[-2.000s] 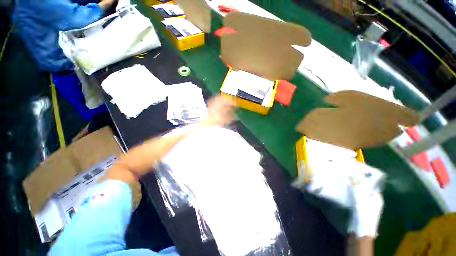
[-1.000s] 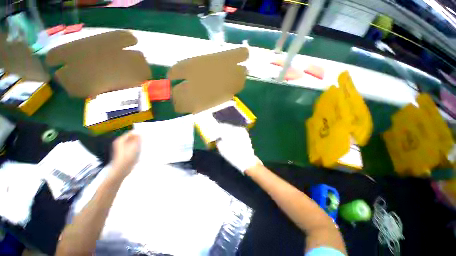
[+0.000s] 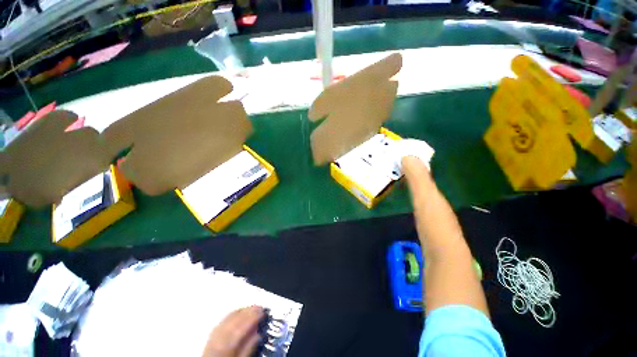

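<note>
An open yellow retail box (image 3: 362, 191) with a raised brown lid (image 3: 363, 111) stands on the green belt, a white piece with small dark holes (image 3: 370, 159) in it. My right hand (image 3: 413, 153), in a white glove, is at the box's right edge; its fingers blend with the white piece, so its grip is unclear. My bare left hand (image 3: 237, 333) is blurred, low on the right part of the large white shiny pile of clear bags (image 3: 154, 307). Dark and printed patches show at its fingertips; whether it grips anything is unclear.
Two open boxes with printed papers (image 3: 241, 202) (image 3: 87, 209) stand left on the belt. A yellow box lid (image 3: 534, 132) stands right. A blue tape dispenser (image 3: 405, 279) and pale tangled loops (image 3: 527, 282) lie on the black bench. Small leaflets (image 3: 59, 300) lie far left.
The view has swung right. The white sheet my left hand held is out of that hand, now down at the pile. My right hand has moved from inside a box to a box's right edge.
</note>
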